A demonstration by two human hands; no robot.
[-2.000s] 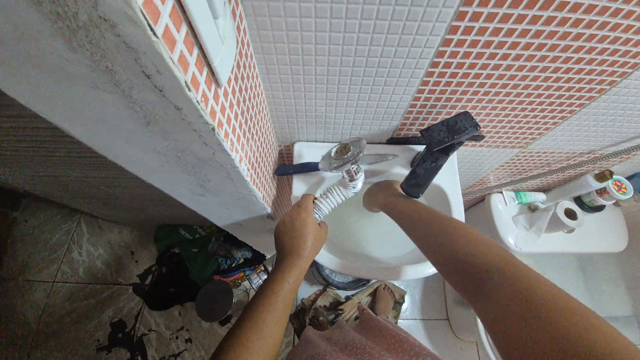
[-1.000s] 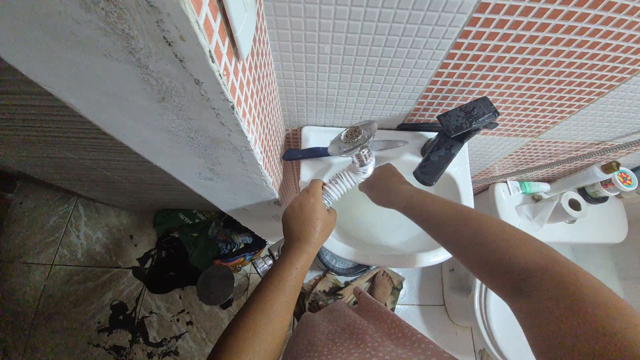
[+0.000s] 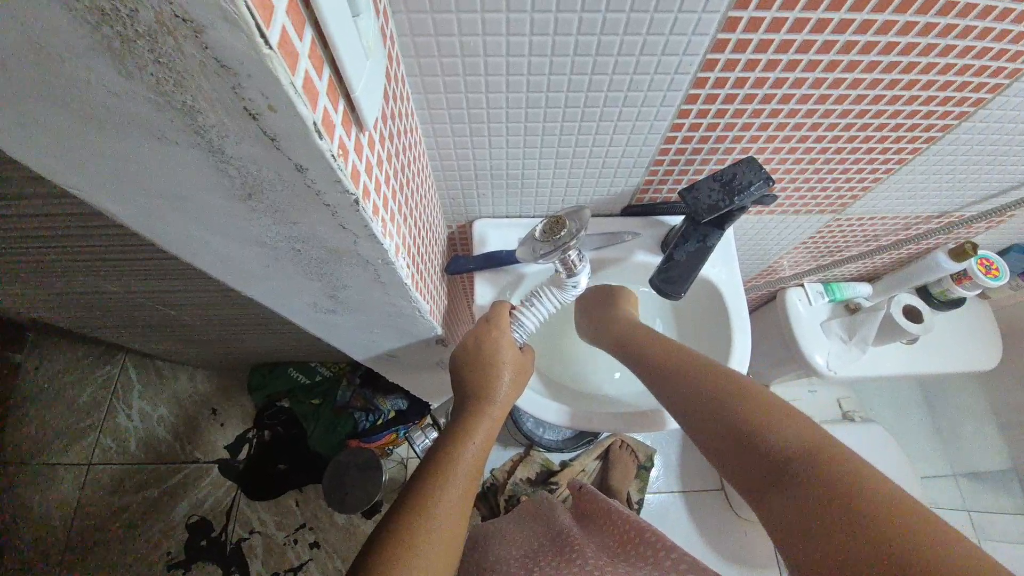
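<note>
My left hand (image 3: 490,360) grips the lower part of a white corrugated drain hose (image 3: 548,306) over the left side of a white washbasin (image 3: 640,418). At the hose's upper end is a chrome fitting with a round metal flange (image 3: 556,234), its centre dark and dirty. My right hand (image 3: 606,314) reaches down into the bowl beside the hose; its fingers are hidden, so its hold cannot be told. Behind the flange, a knife with a blue handle (image 3: 484,262) lies on the basin's back ledge. A wet black faucet (image 3: 696,240) stands to the right of my right hand.
A toilet tank (image 3: 968,352) at the right bears a paper roll (image 3: 908,316), a tube and containers. A tiled wall rises behind the basin. A rough wall edge (image 3: 384,232) stands at the left. Below are a dark basin (image 3: 552,436), clothes (image 3: 308,416) and a metal pot (image 3: 352,480).
The flange and hose end stay near the basin's back left side, with my left hand still on the hose. My right hand remains low in the bowl.
</note>
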